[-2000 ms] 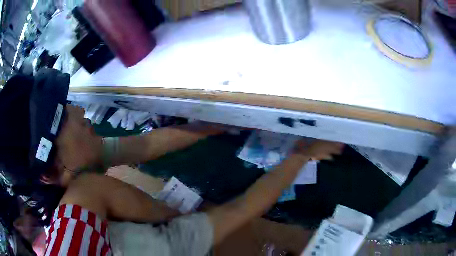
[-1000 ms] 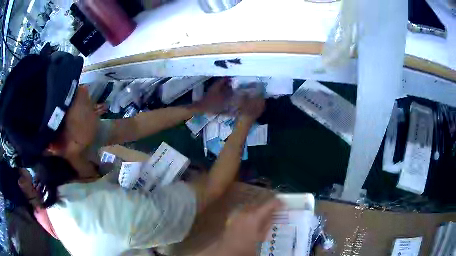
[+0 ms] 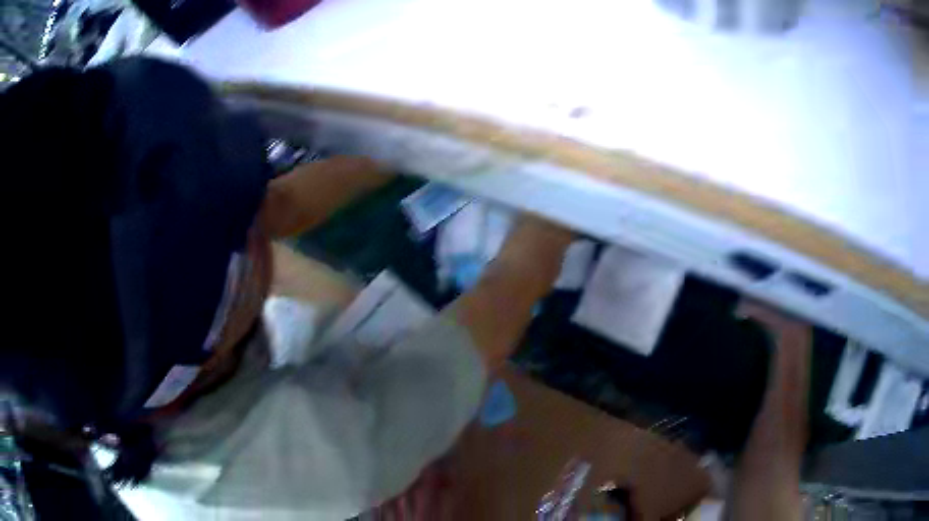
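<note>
My right hand (image 3: 779,324) reaches up from the lower right over the dark green belt to the shelf's underside; its fingertips are partly hidden and blurred, so I cannot tell if it holds anything. A blurred reddish shape at the bottom edge may be my left hand (image 3: 423,499); its grip cannot be made out. A white folded paper (image 3: 629,300) lies on the belt (image 3: 703,351), left of my right hand. White and light-blue papers (image 3: 474,239) lie further left.
A person in a dark cap (image 3: 122,234) leans in at left, an arm (image 3: 525,270) reaching under the white shelf (image 3: 570,102). The brown bench (image 3: 581,438) bears a light-blue card (image 3: 498,404) and small blurred items. White cartons (image 3: 886,402) lie at right.
The view has shifted and the capped person appears nearer. My right hand has come into view over the belt. The hand seen over the white carton is gone from there, and that carton is no longer clearly visible.
</note>
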